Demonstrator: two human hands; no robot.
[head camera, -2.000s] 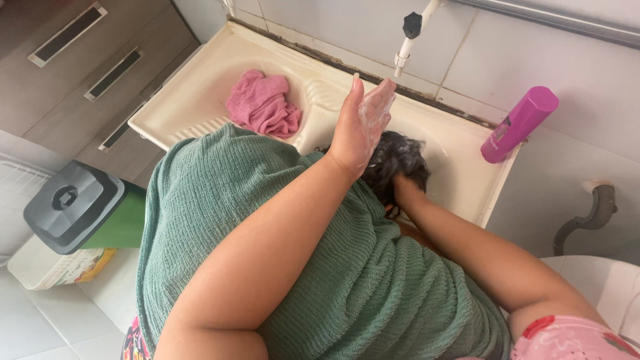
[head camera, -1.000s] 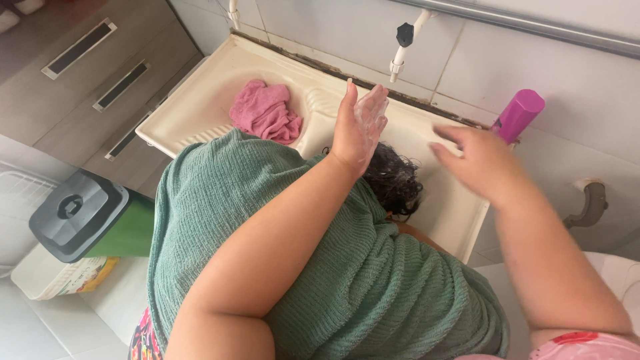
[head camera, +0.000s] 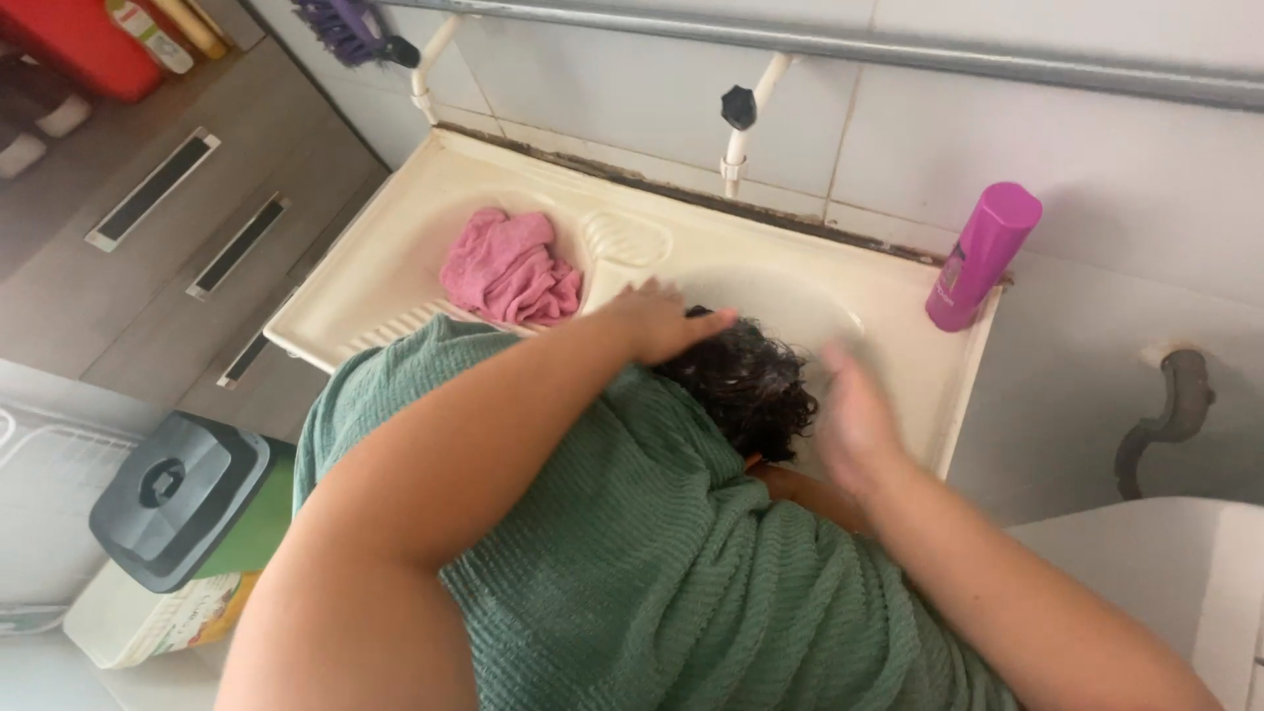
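A person with a green ribbed towel (head camera: 612, 553) over the back and shoulders bends over a cream double-basin laundry sink (head camera: 908, 395). The wet dark hair (head camera: 746, 385) of that person lies over the right basin and shows traces of lather. My left hand (head camera: 662, 321) is at the left edge of the hair, fingers spread, holding nothing; whether it touches the hair is unclear. Blurred by motion, my right hand (head camera: 854, 415) is just right of the head with nothing visible in it. A magenta bottle (head camera: 983, 257) stands at the sink's right end.
A pink cloth (head camera: 513, 267) lies in the left basin. Two wall taps, one with a black knob (head camera: 739, 107), project above the sink under a grey pipe (head camera: 632, 30). Drawers (head camera: 148, 237) and a green bin with a grey lid (head camera: 178, 494) are at left, a drain pipe (head camera: 1170, 415) at right.
My left hand has come down from its raised position to beside the hair. My right hand was in the hair, then off to the right, and is now close to the head again.
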